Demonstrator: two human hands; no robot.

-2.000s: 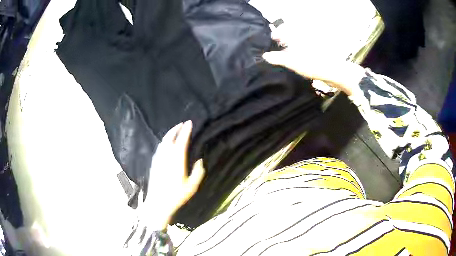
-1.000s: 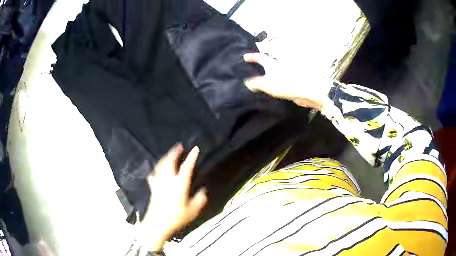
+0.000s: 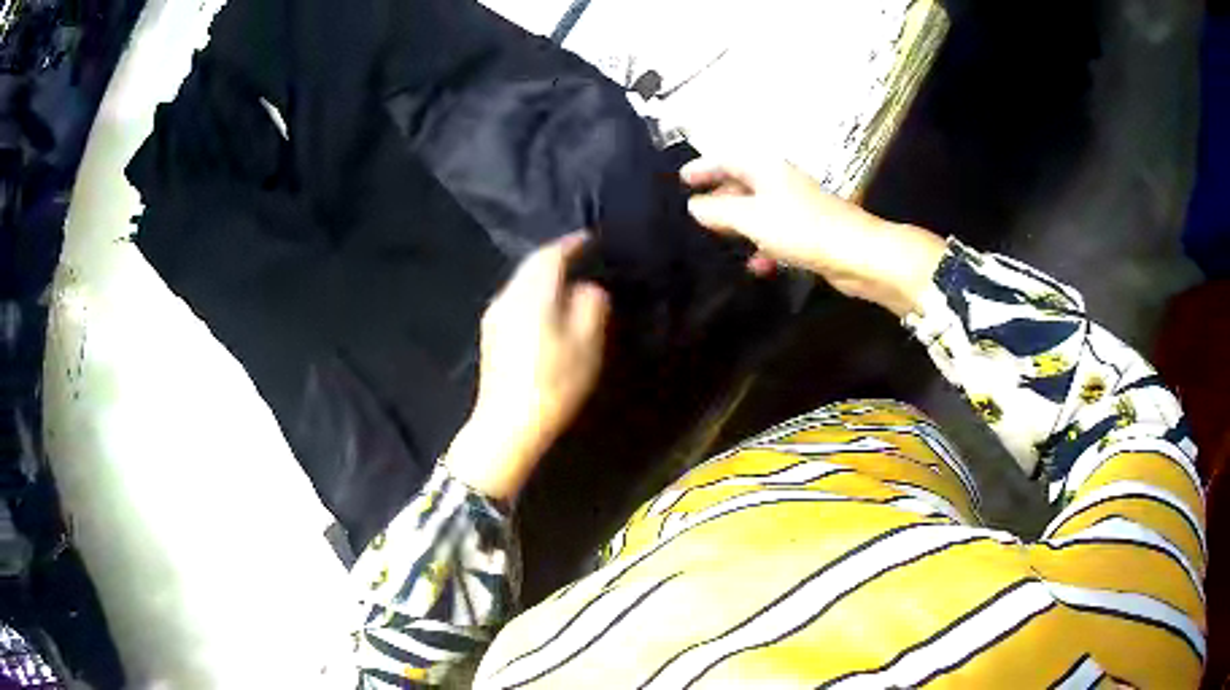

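Note:
Black unfinished trousers (image 3: 337, 256) lie across the table, with the broad end near me and the legs running to the upper left. A shiny dark pocket bag (image 3: 506, 155) shows on the right side, and another (image 3: 354, 438) on the left. My left hand (image 3: 542, 337) is over the middle of the cloth near the waist, its fingers bent and blurred; whether it grips cloth is unclear. My right hand (image 3: 776, 223) is at the right edge of the cloth, fingers curled at the black fabric; its hold is hard to tell.
The glossy off-white table (image 3: 176, 539) has a worn yellowish edge (image 3: 890, 101) at the upper right. A narrow dark strip (image 3: 569, 19) lies on the tabletop at the top. Dark cloth (image 3: 41, 162) is heaped at the far left. My striped yellow and white clothing (image 3: 836, 566) fills the lower right.
My left hand has moved up and to the right over the cloth. My right hand has shifted slightly right and its fingers have curled in. The cloth near the waist has been shifted.

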